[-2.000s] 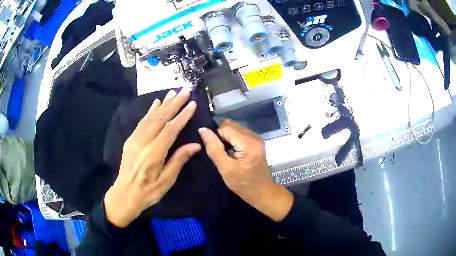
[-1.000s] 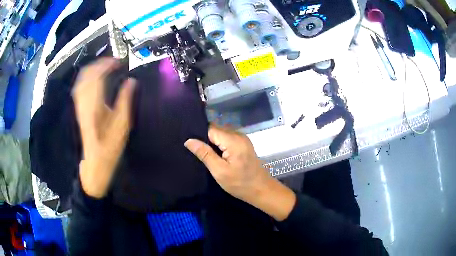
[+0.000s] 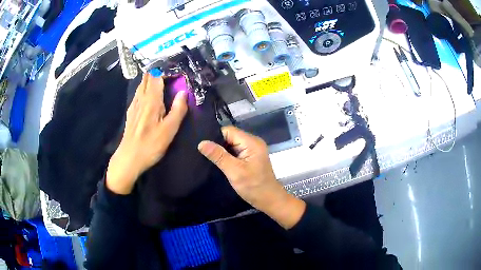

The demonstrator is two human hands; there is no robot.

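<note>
A black garment panel (image 3: 179,169) lies at the overlock machine (image 3: 174,39), with purple-pink light on it beside the presser foot area (image 3: 196,79). My left hand (image 3: 145,129) lies on the cloth left of the foot, fingers pointing up and thumb near the lit spot. My right hand (image 3: 242,163) holds the right edge of the panel between thumb and curled fingers, just left of the bed plate opening (image 3: 271,129). A narrow dark strip (image 3: 225,112) hangs right of the foot. More black cloth (image 3: 79,137) is piled at the left.
Black scraps (image 3: 358,140) lie right of the opening. Snips or tweezers (image 3: 409,71) and a pink-red spool (image 3: 398,25) are at the far right. The control panel (image 3: 327,26) is at the top. A blue crate (image 3: 190,247) is below the cloth. A ruler (image 3: 327,182) runs along the table's front edge.
My left hand left the foot area, swung left in a blur, and now rests on the cloth left of the foot. My right hand stays at the panel's right edge. A dark strip now shows right of the foot.
</note>
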